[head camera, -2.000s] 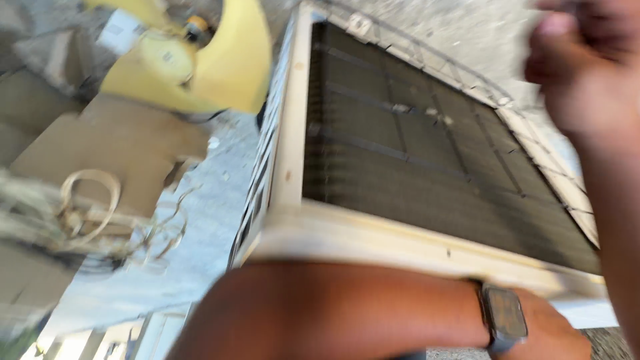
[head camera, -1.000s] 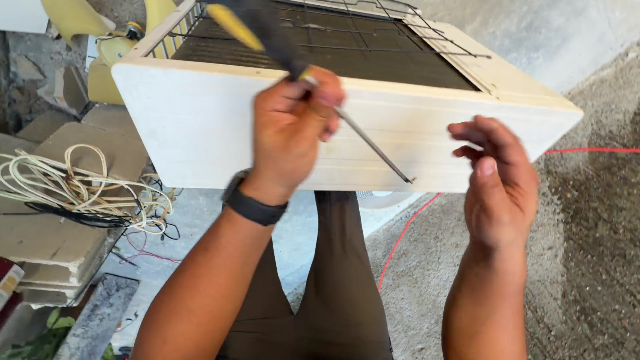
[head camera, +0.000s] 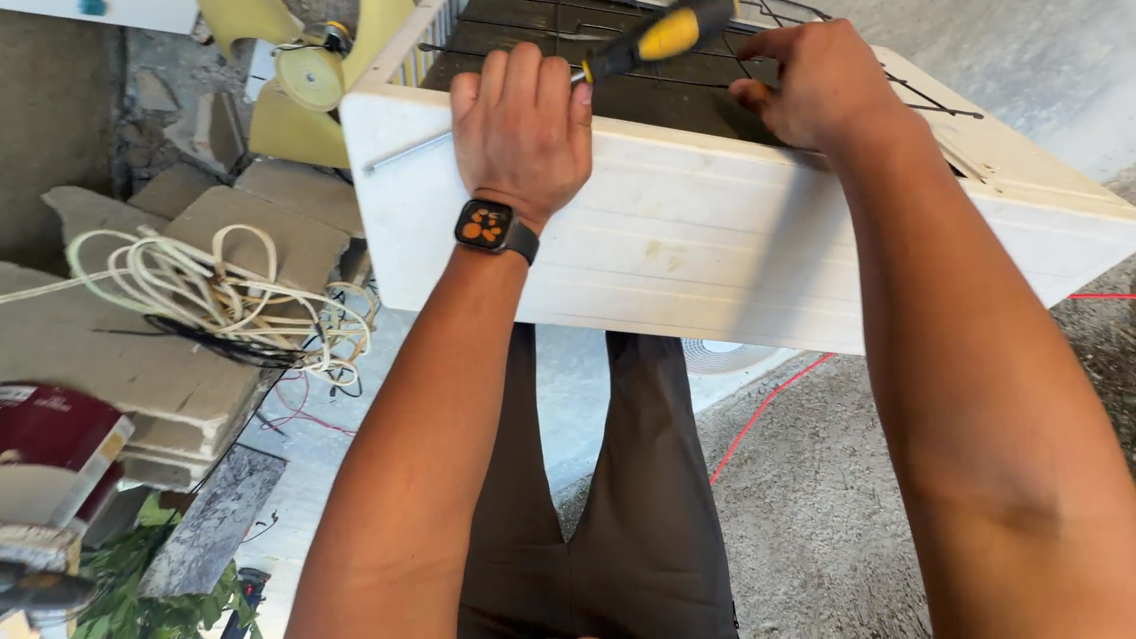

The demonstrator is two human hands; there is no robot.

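Observation:
A white metal casing (head camera: 692,240), which looks like an air-conditioner outdoor unit, stands before my legs with dark coil fins (head camera: 506,35) and a black wire grille (head camera: 639,78) on its upper side. My left hand (head camera: 524,124), wearing a watch, is closed around a long screwdriver (head camera: 670,35) at the casing's near top edge. The yellow and black handle sticks out to the right, and the shaft emerges to the left over the white panel. My right hand (head camera: 812,84) is over the grille's right part, thumb and forefinger apart; whether they touch a wire cannot be told.
To the left lie a yellowish fan blade with its hub (head camera: 309,76), broken slabs (head camera: 115,346) and a tangle of white cable (head camera: 222,284). A red cord (head camera: 772,395) runs over the rough floor at right. A maroon container (head camera: 58,426) is at far left.
My left hand has moved from in front of the white panel to its top edge, and the screwdriver now points left. My right hand has moved up over the grille.

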